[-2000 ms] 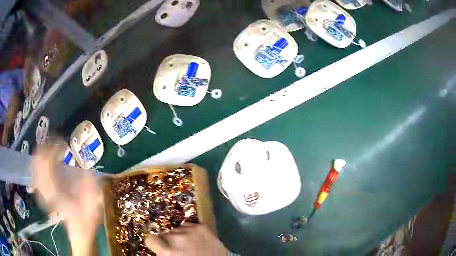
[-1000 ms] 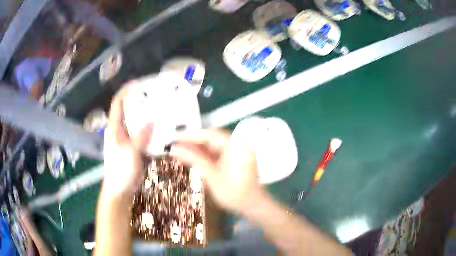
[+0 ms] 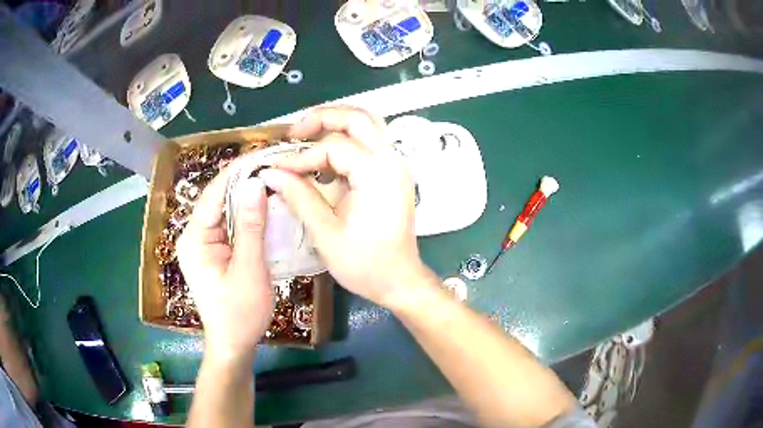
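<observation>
My left hand (image 3: 226, 267) holds a white housing cover (image 3: 287, 242) open side up over the parts box (image 3: 152, 267). My right hand (image 3: 368, 209) is on the same cover, with thumb and fingertips pressed together at its upper part. The fingers hide whether a ring is between them. The brown cardboard parts box is full of shiny copper and dark rings. White stacked covers (image 3: 458, 184) lie right of the box, partly behind my right hand.
A red and yellow screwdriver (image 3: 525, 219) lies at right, with two loose rings (image 3: 474, 267) near its tip. A hammer (image 3: 305, 375) and a smartphone (image 3: 97, 351) lie below and left. Housings with circuit board (image 3: 253, 52) stand beyond the white strip (image 3: 468, 81). A grey post (image 3: 84, 79) is upper left.
The view has shifted, showing the hammer and phone. The cover, held face up a second ago, is now lower and open side up. Both hands remain on it.
</observation>
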